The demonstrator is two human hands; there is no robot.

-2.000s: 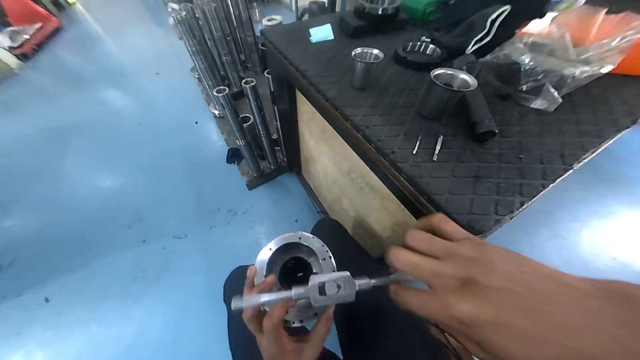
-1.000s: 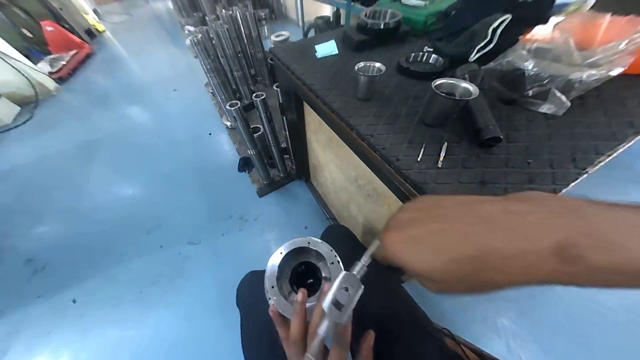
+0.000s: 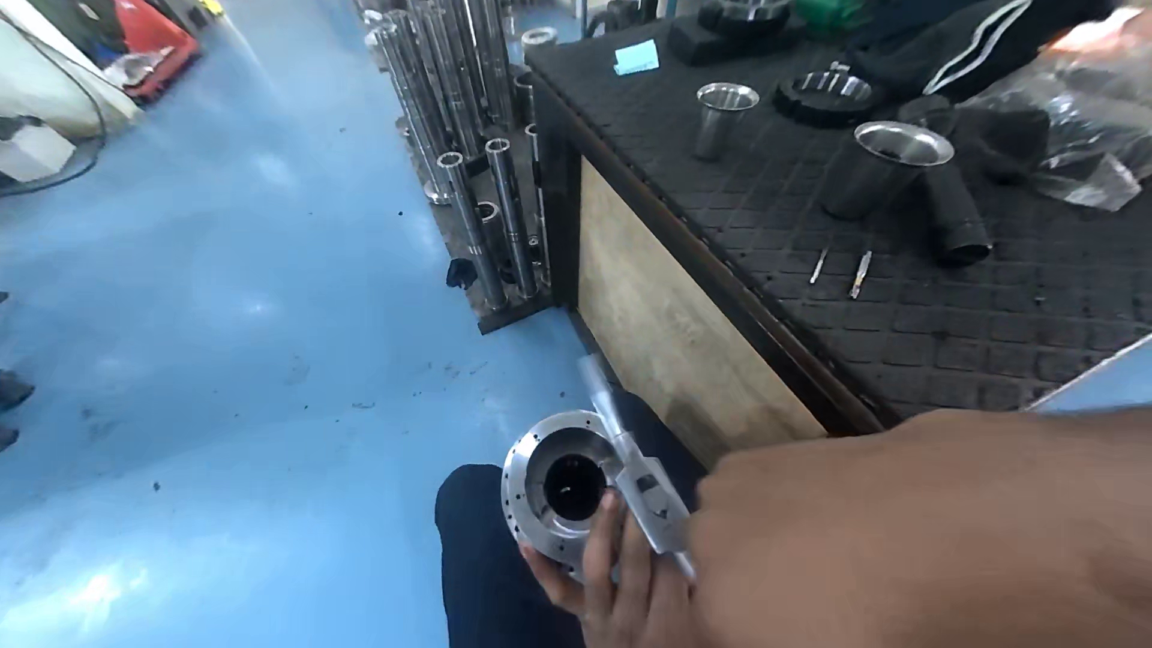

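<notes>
A round metal flanged part [image 3: 544, 522] with small holes around its rim sits between my thighs, its dark bore facing up. My left hand [image 3: 621, 571] grips its lower right side, fingers spread along the flange. Across the right side of the flange lies a metal tap wrench [image 3: 655, 504], tilted, one handle pointing up and away. My right hand [image 3: 747, 540] is at the wrench's near end, blurred; the wrist and forearm hide its fingers, so its grip cannot be seen. Whether a tap is fitted in the wrench is hidden.
On the black-matted bench [image 3: 720, 211] right of my knees are two metal cups [image 3: 724, 112], two small taps or bits [image 3: 860, 274], a black tube [image 3: 956, 216], a black ring [image 3: 826, 94] and a plastic bag [image 3: 1080, 135]. Metal tubes [image 3: 472, 229] stand on a rack beyond the bench corner.
The tap wrench has turned from lying crosswise to pointing up and away. My right hand has moved from the bench-side handle round to the near end.
</notes>
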